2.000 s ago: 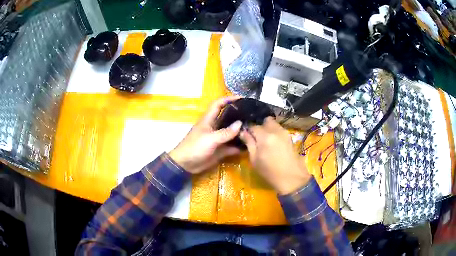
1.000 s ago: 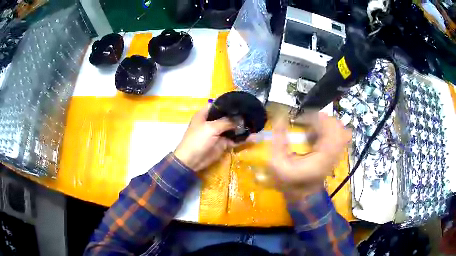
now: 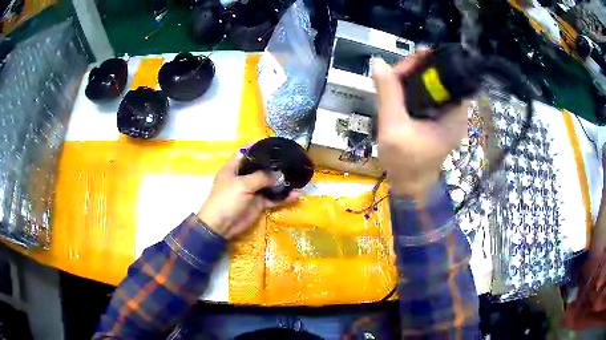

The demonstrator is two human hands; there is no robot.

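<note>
My left hand (image 3: pixel 234 199) holds a round black camera housing (image 3: pixel 284 159) over the orange-yellow tape, its open side up. The thumb reaches into it beside a small silvery piece. My right hand (image 3: pixel 415 133) is gripped around the thick black electric screwdriver (image 3: pixel 432 83) with the yellow label, above and right of the housing and apart from it. The driver is blurred and its tip cannot be made out. The pale screw feeder (image 3: pixel 352 91) stands behind, partly hidden by my right hand.
Several black housings (image 3: pixel 143 113) sit at the back left. A clear bag of small silvery bits (image 3: pixel 290 99) lies beside the feeder. Loose wired parts (image 3: pixel 465 156) and a blister tray of silver parts (image 3: pixel 528 199) are at the right. Stacked clear trays (image 3: pixel 36 133) stand at the left.
My right hand has left the housing, moved up and right, and taken hold of the screwdriver, which is lifted and tilted. My left hand still holds the housing. The view has shifted a little.
</note>
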